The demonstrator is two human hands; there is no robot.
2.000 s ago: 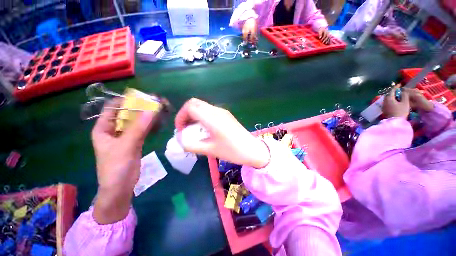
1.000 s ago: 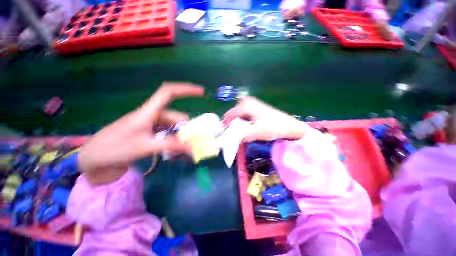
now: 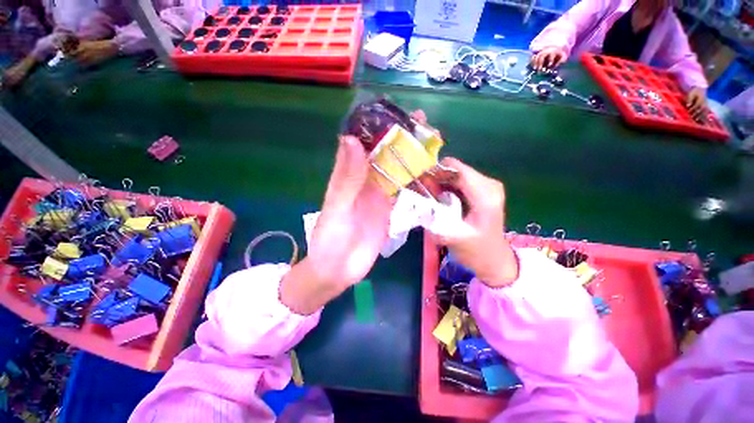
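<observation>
My left hand (image 3: 351, 215) holds a round dark unit (image 3: 376, 116) with yellow binder clips (image 3: 403, 159) on its edge, raised above the bench. Silver wire handles stick out from the clips. My right hand (image 3: 481, 213) is at the clips' right side, with a white crumpled cloth (image 3: 422, 213) at its fingers, just below the clips. Part of the unit is hidden by the clips and my fingers. A flat white paper slip (image 3: 311, 228) shows partly behind my left hand.
Pink-red clip trays stand at left (image 3: 188, 289) and right (image 3: 428, 347). A green sticker (image 3: 364, 301), pale ring (image 3: 273, 235) and pink clip (image 3: 164, 148) lie on the bench. Red compartment trays (image 3: 351, 49) and cabled parts (image 3: 471, 70) are on the far side. Several people's arms show.
The view has turned left. My hands have come together at the unit. The yellow clips show clearly now. A blue clip seen loose on the bench a second ago no longer shows there.
</observation>
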